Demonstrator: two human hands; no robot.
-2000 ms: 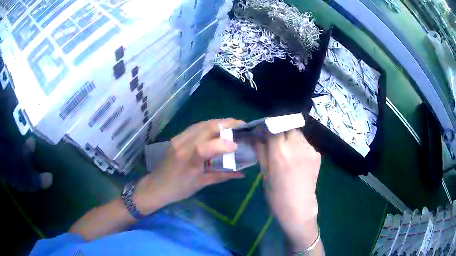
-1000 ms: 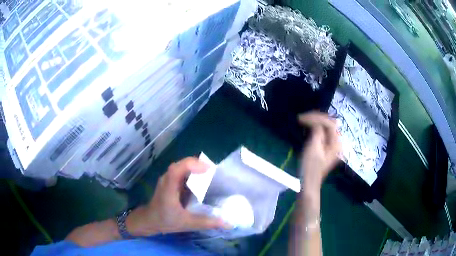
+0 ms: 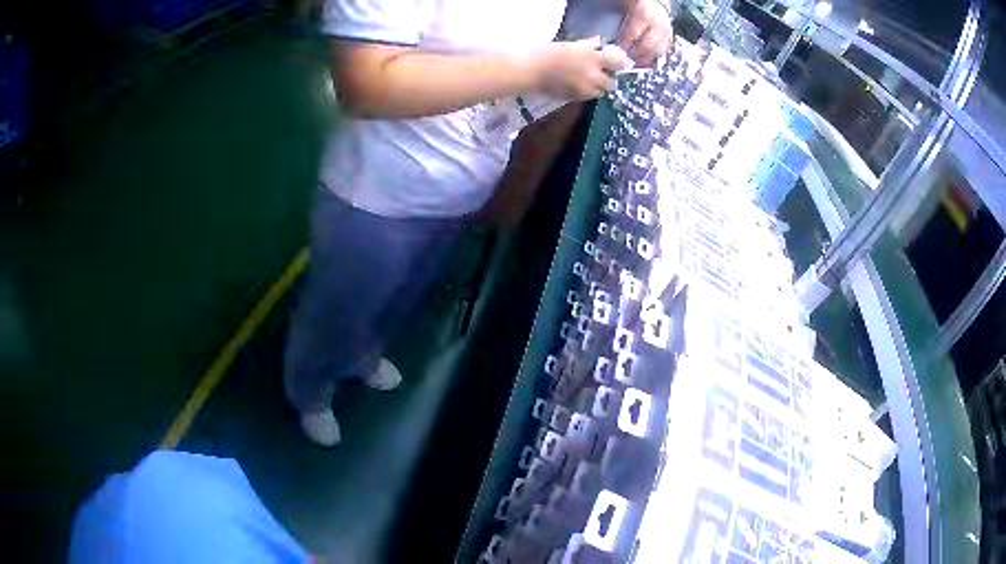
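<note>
Neither of my hands is in the picture; only a blue sleeve of mine shows at the bottom left. Nearest in front of me is a long stack of white retail cartons (image 3: 761, 424), running from the bottom right up to the top centre. Rows of hang tabs (image 3: 632, 412) with oblong cutouts stick out along its left side. The cartons' upper faces have dark picture panels and are partly washed out by glare.
Another person (image 3: 414, 154) in a white top stands left of the bench, both hands holding a small white thing at the stack's far end. A pale metal rail (image 3: 899, 386) curves along the right. A yellow line (image 3: 237, 347) crosses the green floor.
The view has swung left, away from the black trays to the carton stack and the other person. My hands and the open carton have left the picture.
</note>
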